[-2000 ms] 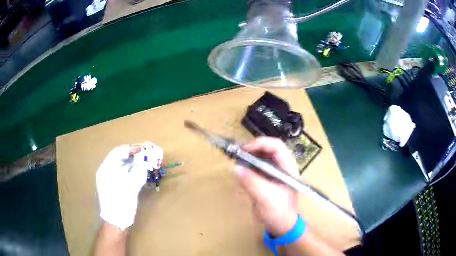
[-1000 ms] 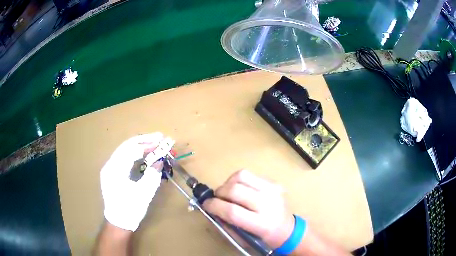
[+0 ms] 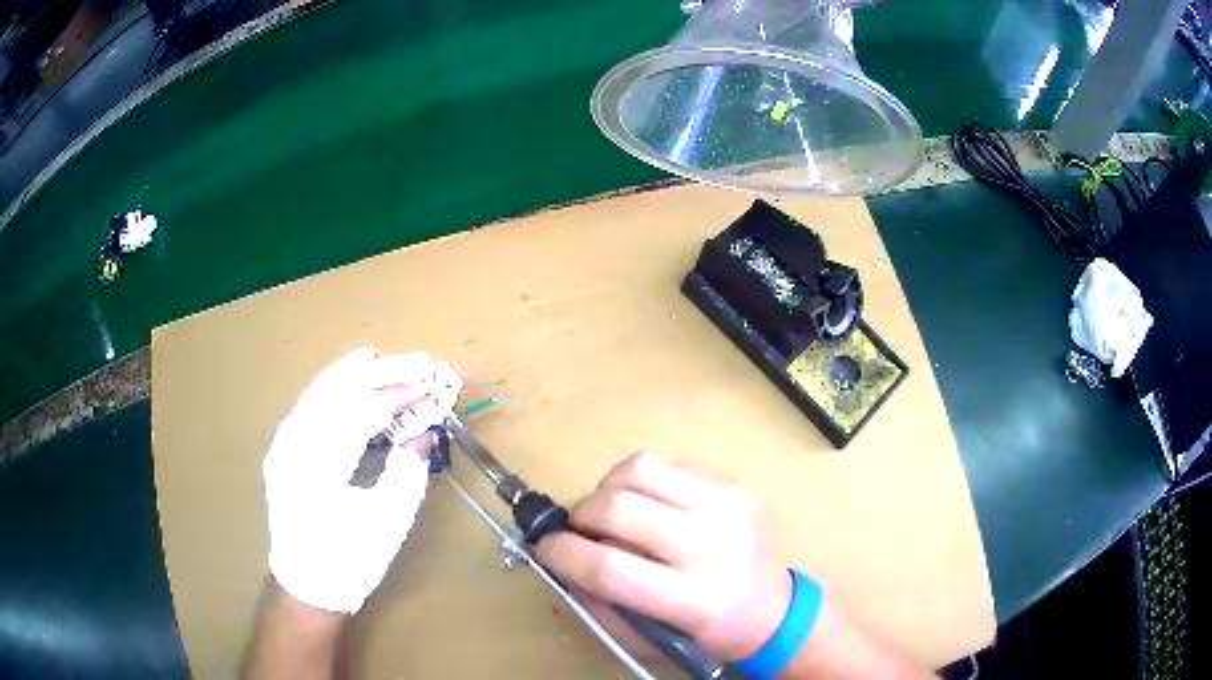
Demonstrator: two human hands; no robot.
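Observation:
My left hand (image 3: pixel 332 485), in a white glove, holds a wired board assembly (image 3: pixel 433 399) above the tan sheet (image 3: pixel 558 319). A green lead wire (image 3: pixel 481 407) sticks out of the assembly to the right. My right hand (image 3: pixel 665 551), bare with a blue wristband (image 3: pixel 792 624), grips a soldering iron (image 3: pixel 538 515). The iron's tip end reaches the assembly; its exact contact point is too small to tell. A thin metal tube (image 3: pixel 572 604) runs beside the iron. My left fingers partly hide the assembly.
A black iron stand (image 3: pixel 771 272) with a yellowish cleaning tray (image 3: pixel 847 375) is at the right of the sheet. A clear fume funnel (image 3: pixel 758 120) hangs above. Another assembly (image 3: pixel 136 230) lies on the green belt (image 3: pixel 399 126). A white bundle (image 3: pixel 1109 316) and black cables (image 3: pixel 1017 186) are at right.
The iron has come down from the middle to the assembly in my left hand. The assembly on the belt at left has shifted further left. In the last second my hands have hardly moved.

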